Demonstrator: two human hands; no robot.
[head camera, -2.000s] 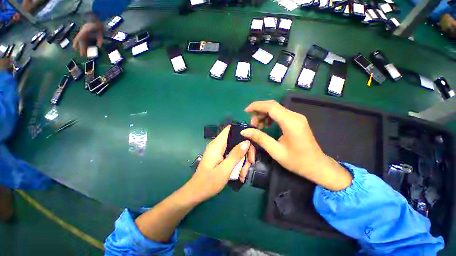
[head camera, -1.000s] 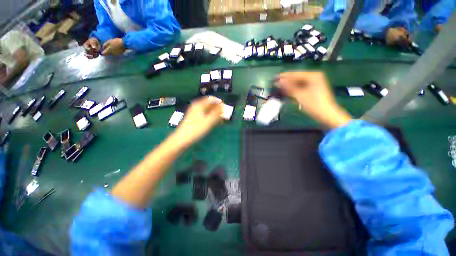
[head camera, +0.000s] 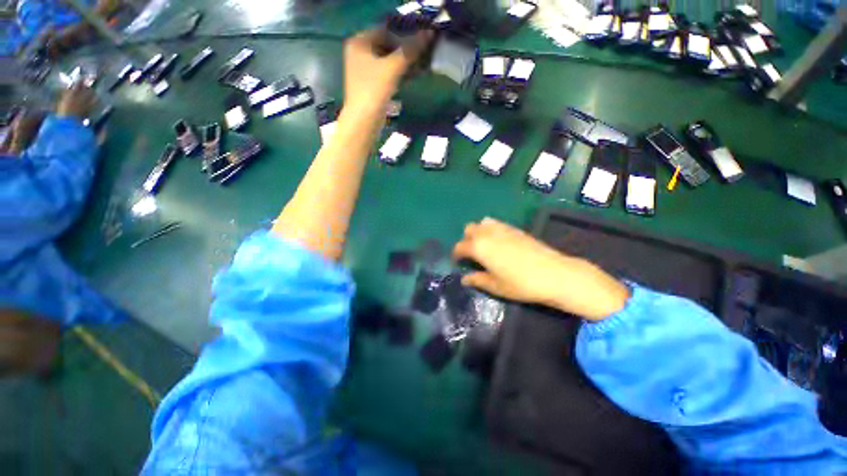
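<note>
My left hand is stretched far forward and blurred, its fingers closed around the dark end of a part-built handset with a pale half. It is beside two upright handsets. My right hand is low, with curled fingers, over the right side of a loose pile of dark square covers. Its fingertips hide what is under them, so I cannot tell whether it holds a cover. A shiny clear piece lies among the covers.
A black tray lies under my right forearm, with covers in its right section. Handsets lie in a loose row beyond it, one by a yellow tag. A grey post stands upper right. Another worker's blue sleeve is at left.
My left hand has moved forward from the handset row and now grips a handset. My right hand has come back from the row to the covers. The view has shifted.
</note>
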